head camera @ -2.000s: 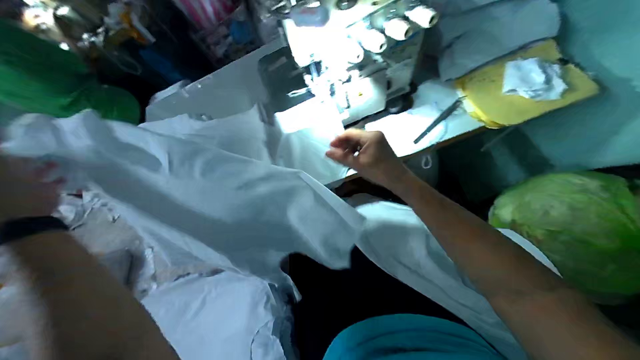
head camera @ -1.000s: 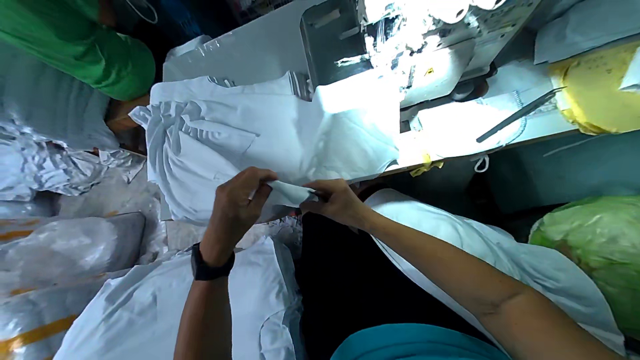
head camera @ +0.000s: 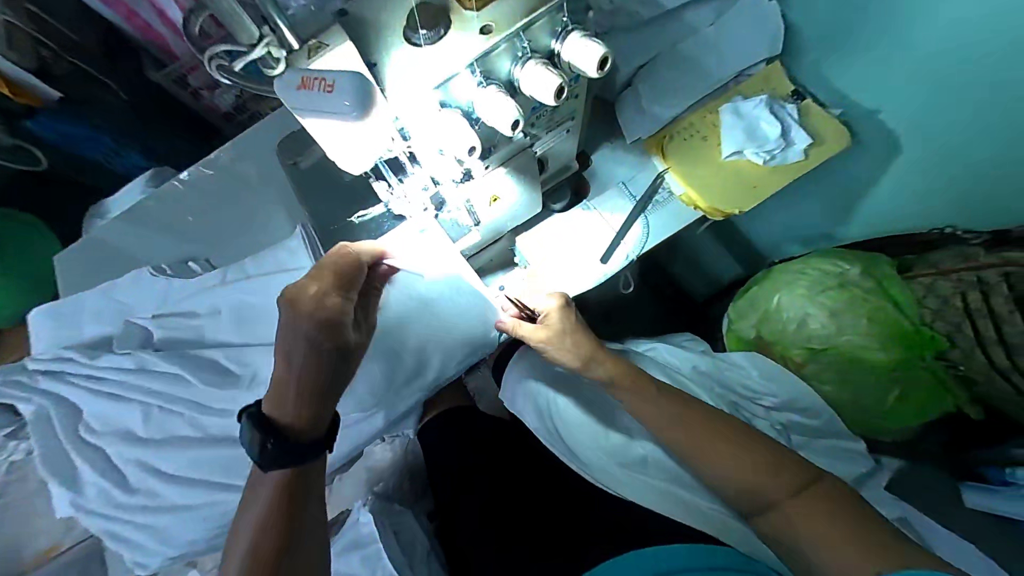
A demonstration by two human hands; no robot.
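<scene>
A white fabric piece (head camera: 432,312) lies over the front edge of the table, its upper edge close to the needle area of an overlock sewing machine (head camera: 512,192). My left hand (head camera: 340,280) pinches this fabric between thumb and fingers, just left of the brightly lit needle area. At the fabric's right edge, my right hand (head camera: 552,328) grips the cloth, with a small dark metal tool, perhaps thread snips (head camera: 522,307), between its fingers. More white cloth (head camera: 160,400) hangs in folds to the left, and another white cloth (head camera: 640,408) lies below my right forearm.
Dark tweezers (head camera: 634,216) lie on the table right of the machine. Beyond them are a yellow pad (head camera: 752,152) with a crumpled white cloth (head camera: 764,130) and grey fabric pieces (head camera: 704,64). A green plastic bag (head camera: 840,344) stands at the right. Part of a person in green (head camera: 28,264) shows at left.
My hands were together on the fabric's edge below the machine; they are now apart, holding it nearer the needle area. The view has shifted closer to the machine.
</scene>
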